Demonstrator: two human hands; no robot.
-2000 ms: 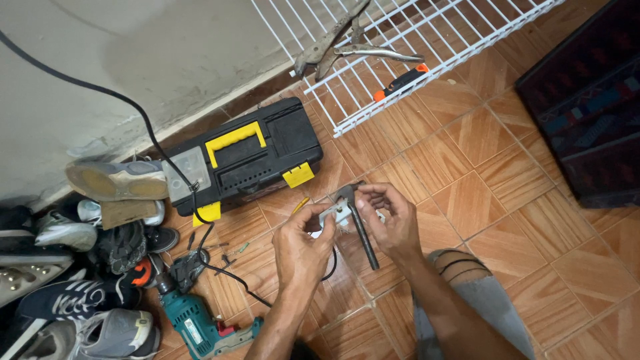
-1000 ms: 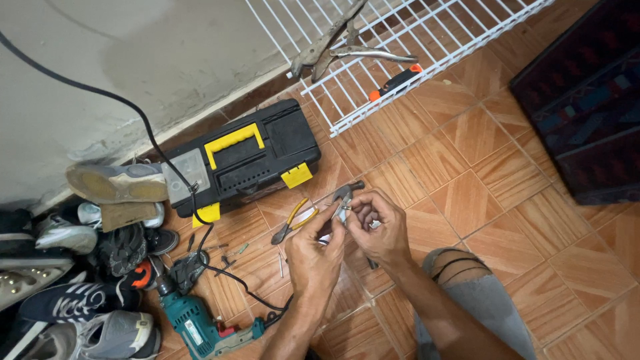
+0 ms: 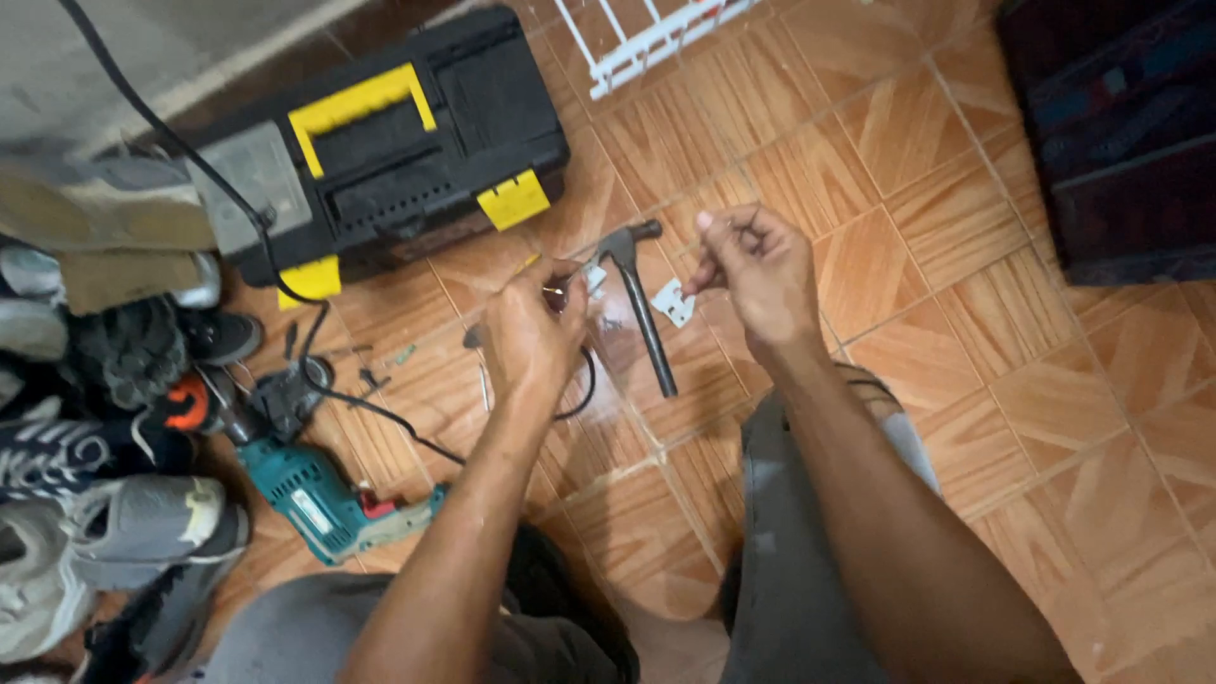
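Observation:
A claw hammer (image 3: 640, 299) lies on the tiled floor between my two hands, its head toward the toolbox. My left hand (image 3: 537, 328) is curled at the hammer's left, its fingers around a small shiny piece I cannot make out; a small white piece (image 3: 595, 278) shows at its fingertips. My right hand (image 3: 760, 275) is raised at the hammer's right, with a white bracket-like piece (image 3: 674, 303) at its lower fingers. Its thumb and index finger are pinched together, and whether they hold something small cannot be told. A pair of pliers is mostly hidden behind my left hand.
A black toolbox (image 3: 475, 90) with yellow handle and latches stands by the wall. A teal power drill (image 3: 309, 499), its cord (image 3: 380, 404) and several shoes (image 3: 142, 518) lie at left. A white wire rack (image 3: 665, 38) is at the top, a dark panel (image 3: 1121, 142) at right.
My hands, together around small pieces one second ago, are now apart, the right one to the right with a white piece. More of the hammer shows. The view has shifted closer and downward.

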